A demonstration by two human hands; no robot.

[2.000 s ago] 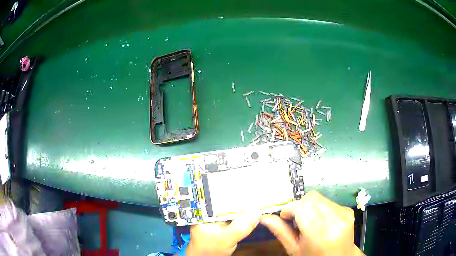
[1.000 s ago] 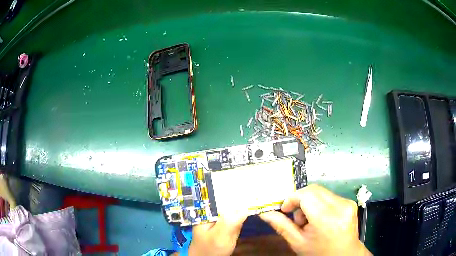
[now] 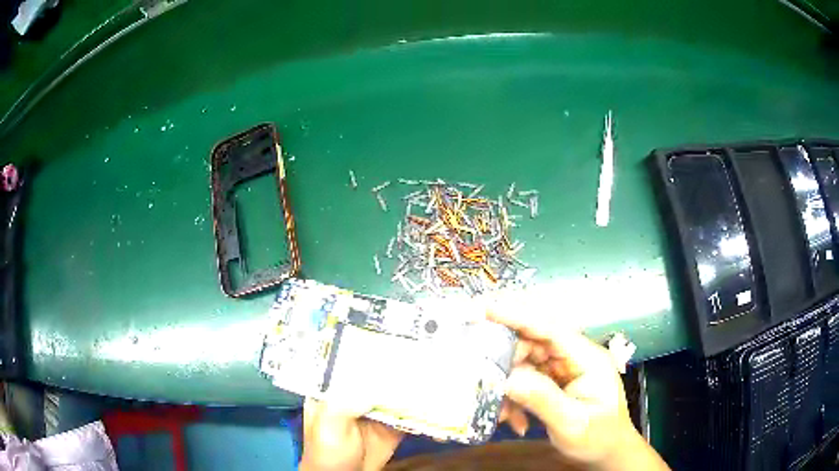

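A phone screen assembly [image 3: 405, 354] is held back side up over the bench's near edge, its white battery and board facing up, washed out by glare. My left hand [image 3: 345, 437] grips its lower left edge from below. My right hand [image 3: 570, 391] is at its right end, with fingers at the upper corner and the side; some fingertips are hidden or blurred. An empty mid-frame [image 3: 256, 212] with an orange rim lies at left. A loose pile of tiny grey and orange sticks [image 3: 455, 241] lies just beyond the phone.
White tweezers [image 3: 604, 179] lie right of the pile. A black phone tray [image 3: 768, 239] holding glossy screens is at right, with stacked black trays [image 3: 791, 396] below it. A white crumpled lump [image 3: 622, 350] sits at the bench edge. A pale bag [image 3: 64, 451] is at lower left.
The view has shifted, so bench items appear further left. The phone has tilted, its right end now lower. My right hand has moved from its lower edge to its right end.
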